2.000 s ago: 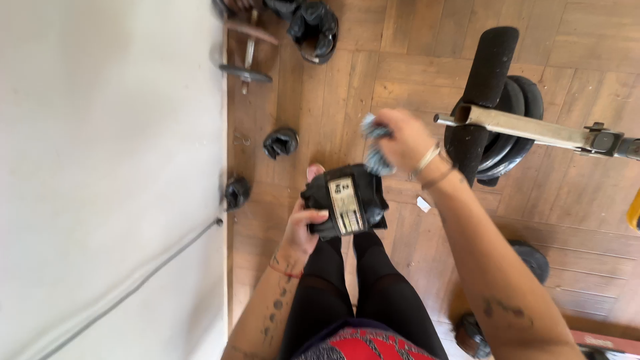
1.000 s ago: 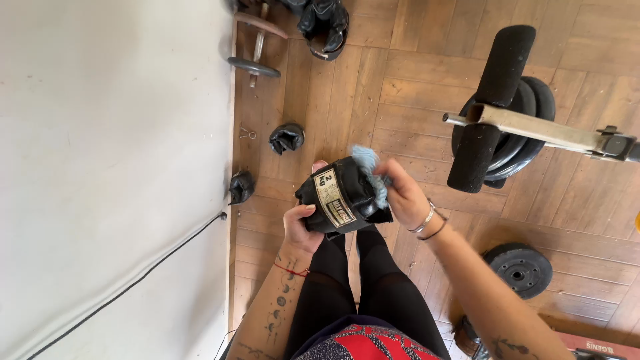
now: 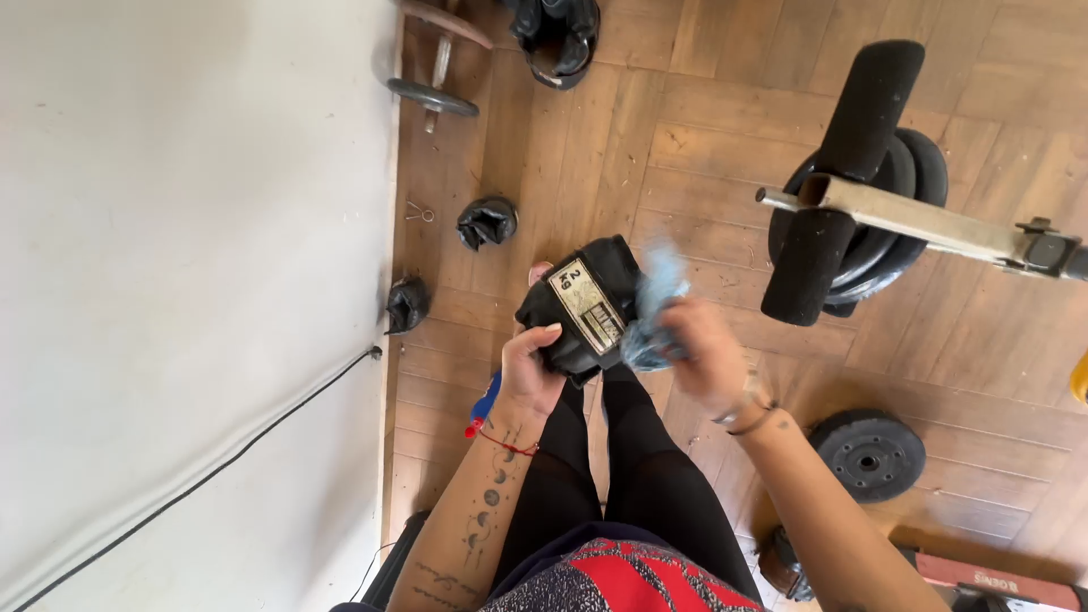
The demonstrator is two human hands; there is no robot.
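A black ankle weight (image 3: 614,270), rolled up and bearing a worn pale label marked 2 kg, is held in front of my legs. My left hand (image 3: 534,364) grips its lower left side, the thumb lying on top. At its right edge my right hand (image 3: 701,348) holds a light blue cloth (image 3: 653,327); hand and cloth are blurred. The fingers of the right hand are partly hidden by blur and by the cloth.
Wooden floor holds two small black weights (image 3: 487,223) (image 3: 408,304), a dumbbell (image 3: 433,98), larger black weights (image 3: 557,42) and a weight plate (image 3: 867,456). A bench frame with foam rollers (image 3: 873,110) juts in at right. A black cable (image 3: 212,470) runs along the white wall (image 3: 195,212).
The right hand with the blue cloth was above the weight's right end two seconds ago, then against its right side, and is now slightly away from it. The weight has turned in my left hand.
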